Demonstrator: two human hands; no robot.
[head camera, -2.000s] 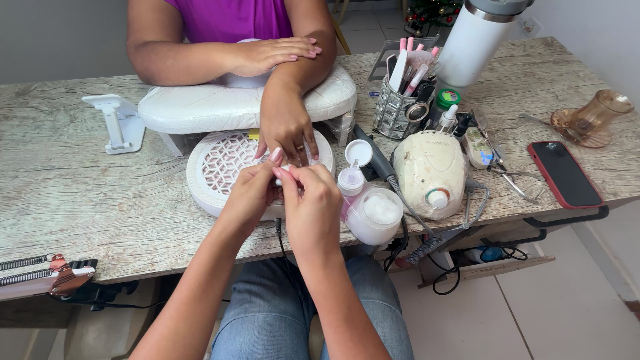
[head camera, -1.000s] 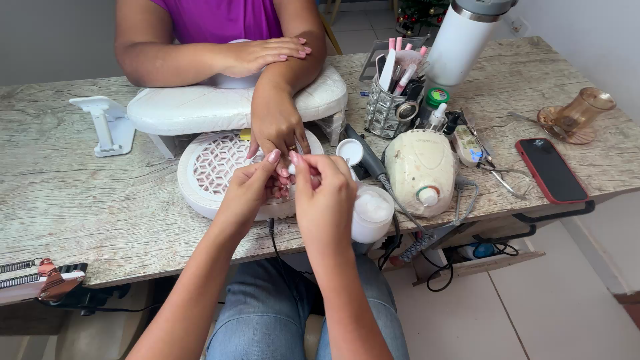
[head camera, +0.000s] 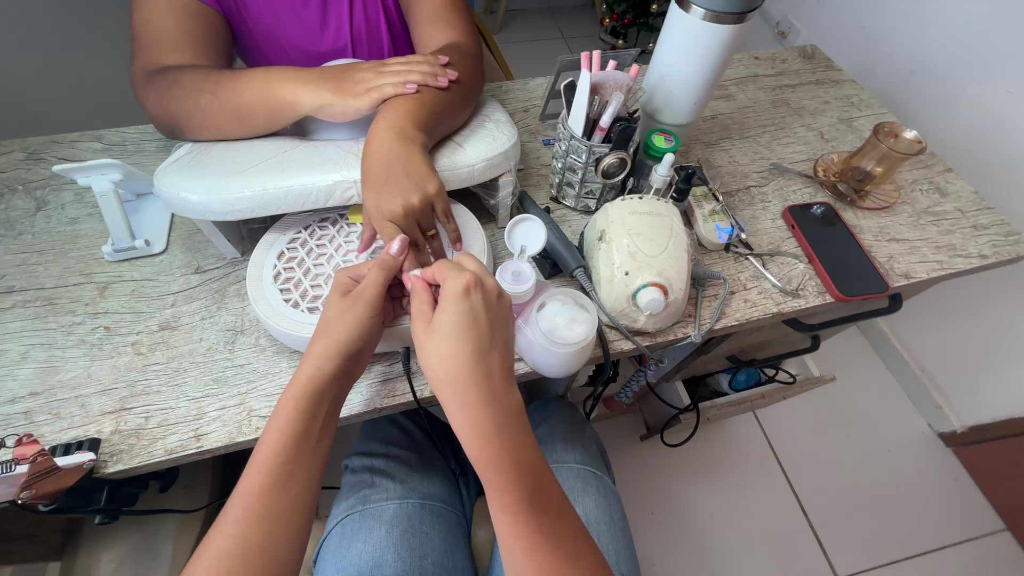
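My left hand (head camera: 360, 300) holds a finger of the other person's hand (head camera: 406, 188) over the white nail dust collector (head camera: 276, 312). Pinched between the thumb and fingers of my right hand (head camera: 460, 308) is a small white piece, seemingly cotton, against that finger; my own fingers hide most of it. The person's forearm lies across a white padded armrest (head camera: 336, 182), and their other hand (head camera: 380, 84) rests on that arm. Just right of my right hand stand a pump bottle with its lid flipped up (head camera: 516, 276) and a jar of white cotton (head camera: 558, 336).
An electric nail drill unit (head camera: 640, 260) with a corded handpiece (head camera: 556, 240) is right of the jar. Behind are a tool holder (head camera: 584, 172) and a white tumbler (head camera: 692, 68). Nippers (head camera: 768, 272), a phone (head camera: 836, 248) and a glass cup (head camera: 880, 156) lie farther right. A drawer (head camera: 744, 392) hangs open below.
My right hand has come lower and more over the person's fingertips than one second ago, when the white piece showed between my hands. The pump bottle, then mostly hidden, shows again.
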